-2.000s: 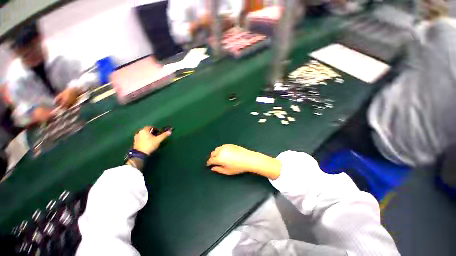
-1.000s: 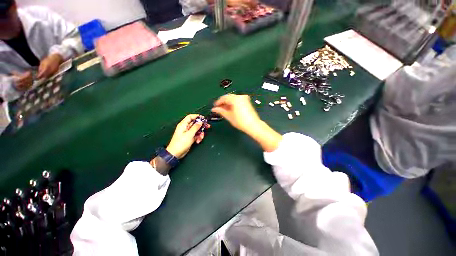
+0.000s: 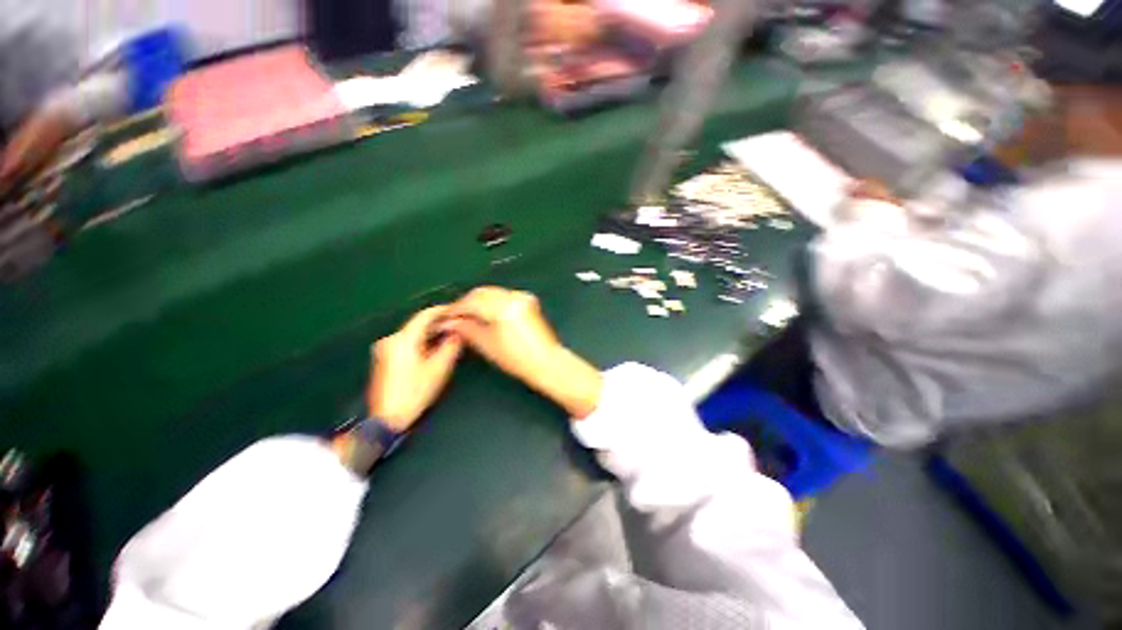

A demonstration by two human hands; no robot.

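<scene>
My left hand (image 3: 411,366) is closed around a small dark unit (image 3: 439,332), which shows only as a dark spot between the fingers. My right hand (image 3: 511,332) touches it from the right, its fingertips meeting the left fingertips over the unit. The picture is blurred, so whether the right fingers hold a part cannot be told. A lone small black piece (image 3: 493,234) lies on the green mat beyond my hands. Small cream parts (image 3: 647,284) are scattered to the right, near a pile of dark glinting parts (image 3: 714,246) by the metal post.
A white slip (image 3: 616,244) lies near the metal post (image 3: 671,135). A pink-topped tray (image 3: 256,108) stands at the back left. Units in a black tray (image 3: 27,529) are cut off at the lower left. A person in a white smock (image 3: 911,308) sits at right, beside a blue stool (image 3: 787,437).
My right hand has come down and left to meet my left hand at the unit. The camera view has turned right, so the bench things sit further left.
</scene>
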